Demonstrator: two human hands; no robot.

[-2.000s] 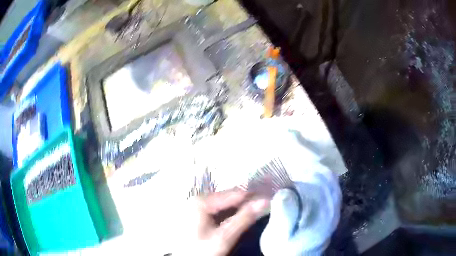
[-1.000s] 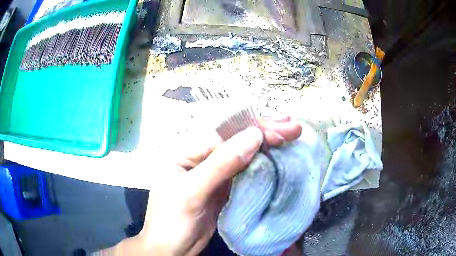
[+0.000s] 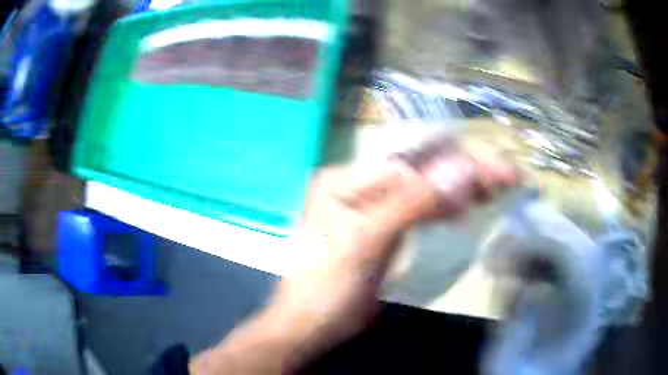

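The frame is badly blurred. My bare left hand [image 3: 395, 194] is over the bench, just right of the green tray [image 3: 198, 194]. Its fingers are closed on what looks like a fanned bundle of wire leads [image 3: 425, 149], with pale ends and a dark reddish body. My right hand [image 3: 546, 289], in a white glove, is at the lower right, apart from the left. A dark hollow shows in the glove; whether it holds anything cannot be told. A row of wire leads [image 3: 227, 64] lies along the far side of the green tray, white ends away from me.
Silvery dross [image 3: 505, 110] lies on the bench beyond my hands. A crumpled pale cloth [image 3: 621, 271] is at the right, beside the glove. A blue container [image 3: 77, 253] is below the bench edge at the left. Blue trays [image 3: 33, 73] show at the far left.
The view has swung left, so the green tray sits nearer the middle. My left hand has come away from the gloved hand toward the tray, with the bundle apparently in its fingers.
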